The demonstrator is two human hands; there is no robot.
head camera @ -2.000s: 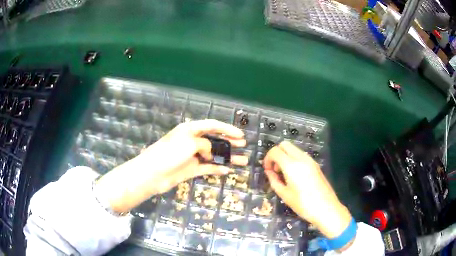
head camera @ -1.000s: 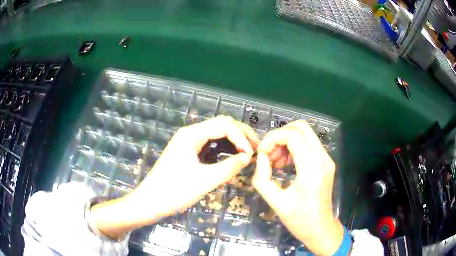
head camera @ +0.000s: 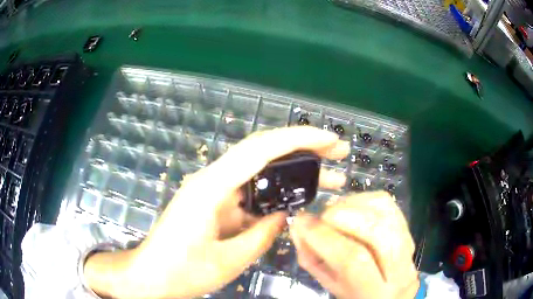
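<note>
My left hand [head camera: 216, 198] holds a black rounded-square watch housing [head camera: 286, 182] between thumb and fingers, its open side with small metallic bits facing up. My right hand [head camera: 356, 239] is at the housing's lower edge, with thumb and index fingertips pinched together. A tiny pale spot shows at those fingertips, too small and blurred to name. Both hands are above the clear blister tray [head camera: 140, 146]. Small round dark parts [head camera: 365, 138] sit in its right pockets. A few pale crumb-like parts [head camera: 202, 153] show mid-tray; the hands hide much of the tray's lower middle.
A black tray of housings [head camera: 23, 134] stands at the left. A black fixture [head camera: 502, 198] with a red button [head camera: 463, 257] and a silver button [head camera: 454, 209] is at the right. Small loose parts [head camera: 92, 43] lie on the green surface [head camera: 234, 41]. A perforated metal plate [head camera: 409, 20] is at top right.
The housing is now tilted with its inside in view and nearer the camera. My right hand went from the tray's right pockets up to my left fingertips, then down to the housing's lower edge.
</note>
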